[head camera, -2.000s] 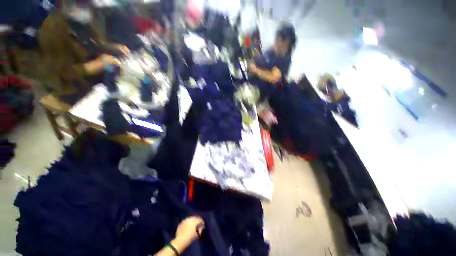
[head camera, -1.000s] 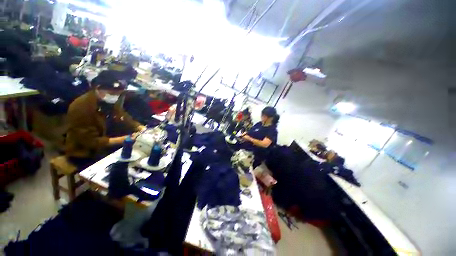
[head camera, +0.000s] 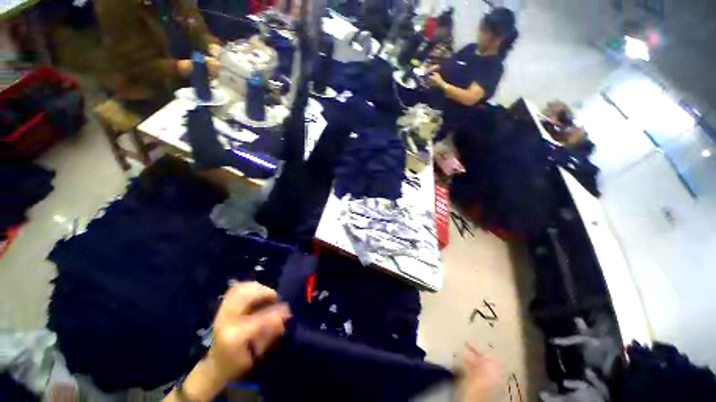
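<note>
A navy garment piece (head camera: 353, 367) is stretched between my two hands at the bottom centre. My left hand (head camera: 250, 323) is closed on its left end, with a band at the wrist. My right hand (head camera: 480, 377) is blurred and cut off by the bottom edge, at the cloth's right end; it appears to hold that end. Behind the piece, more navy cloth with small white patches (head camera: 334, 308) lies in a pile.
A large navy heap (head camera: 137, 283) lies at left. A white table end (head camera: 420, 271) bears grey-white patterned cloth (head camera: 383, 229). Thread cones (head camera: 256, 98) stand beyond. Two people sit at machines. A red crate (head camera: 31, 118) is far left; a dark-covered surface (head camera: 561, 275) runs along the right.
The view has tilted back down from the room. Both hands now show with the navy piece stretched between them; one second ago no hand was visible, and before that only one.
</note>
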